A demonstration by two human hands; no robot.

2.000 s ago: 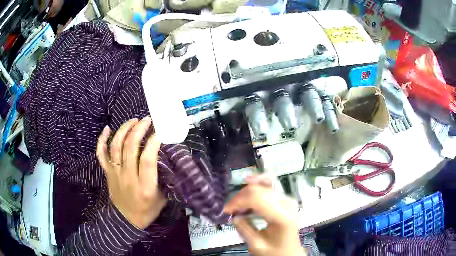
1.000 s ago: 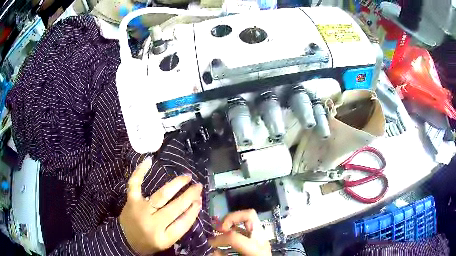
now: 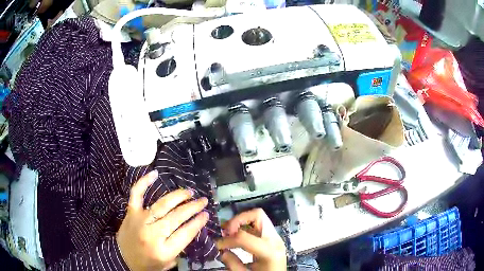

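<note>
Dark purple striped cloth (image 3: 178, 166) lies at the left front of the white overlock machine (image 3: 286, 42), its edge running by the dark needle area (image 3: 204, 145). My left hand (image 3: 162, 227) lies flat on the cloth, fingers spread, pressing it down. My right hand (image 3: 252, 241) pinches the cloth's right edge between thumb and fingers, in front of the machine. The cloth under my left palm and the exact needle point are hidden.
A striped garment heap (image 3: 53, 100) lies left of the machine. A white rounded lamp arm (image 3: 132, 122) stands over the cloth. Red-handled scissors (image 3: 382, 188), a beige pouch (image 3: 374, 124), a blue basket (image 3: 422, 235) and a red plastic bag (image 3: 443, 79) are on the right.
Two seconds ago my left hand was further up beside the lamp arm; it now lies lower on the cloth. My right hand moved left and down, still at the cloth. The view shifted, moving the machine left.
</note>
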